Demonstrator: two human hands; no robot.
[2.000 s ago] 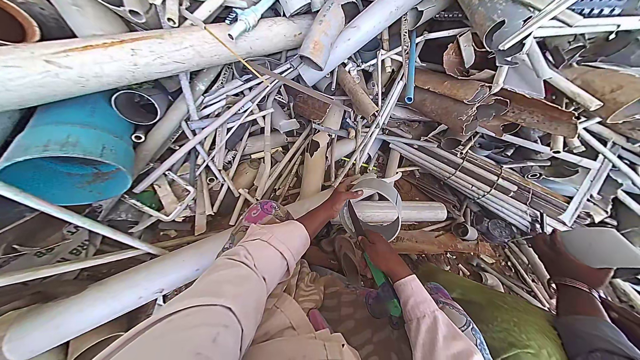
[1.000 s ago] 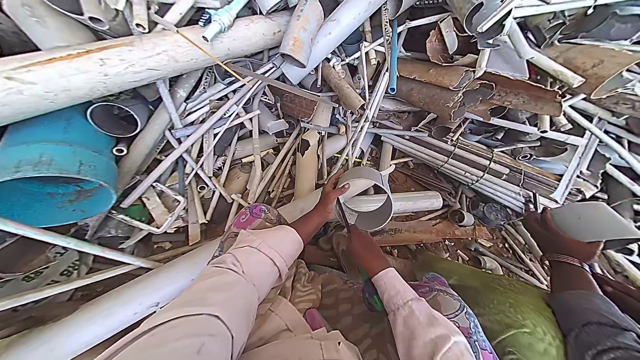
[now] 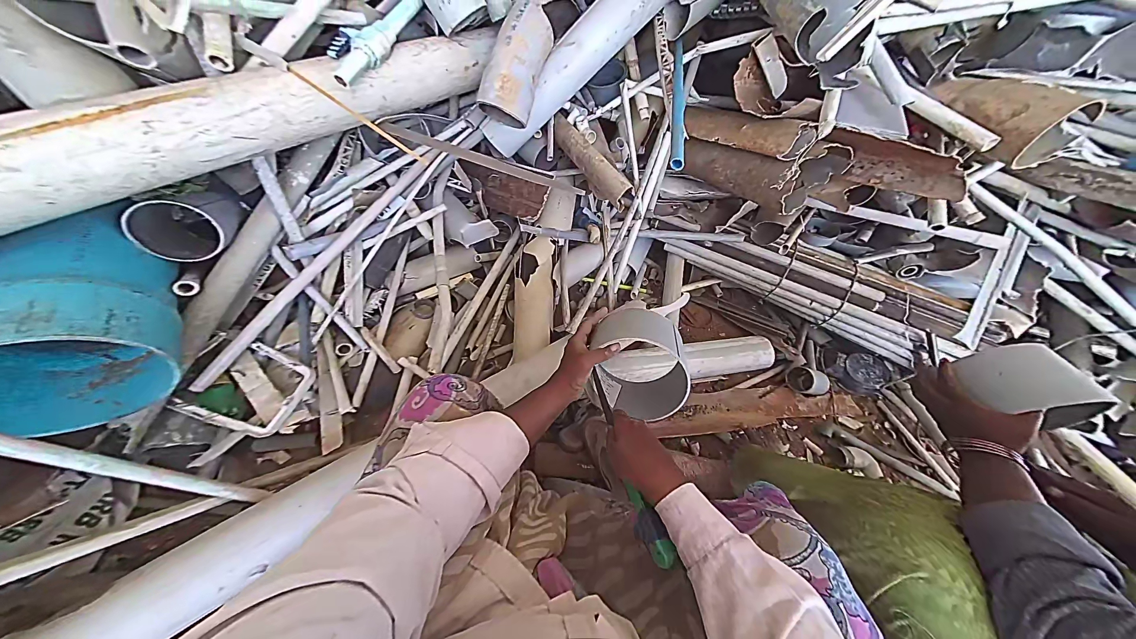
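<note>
A short grey plastic pipe ring (image 3: pixel 661 399) is held near the middle of the view, its round opening turned toward me. My left hand (image 3: pixel 581 355) grips its left edge. My right hand (image 3: pixel 641 453), just below, is closed around a tool with a dark narrow blade (image 3: pixel 604 395) and a green handle end (image 3: pixel 655 541) that sticks out under the wrist. The blade lies against the ring's lower left edge. A curled pale strip (image 3: pixel 676 303) stands at the ring's top. The tool's exact kind cannot be told.
A co-worker's hand (image 3: pixel 976 408) at the right holds a curved grey pipe piece (image 3: pixel 1029 377). Scrap pipes lie heaped ahead, with a bundle of thin white pipes (image 3: pixel 781 293), a large blue pipe (image 3: pixel 89 311) and a long white pipe (image 3: pixel 222 115) at the left.
The ring has turned in my hands, and its opening faces me more than two seconds ago. The co-worker's grey piece has shifted and tilted.
</note>
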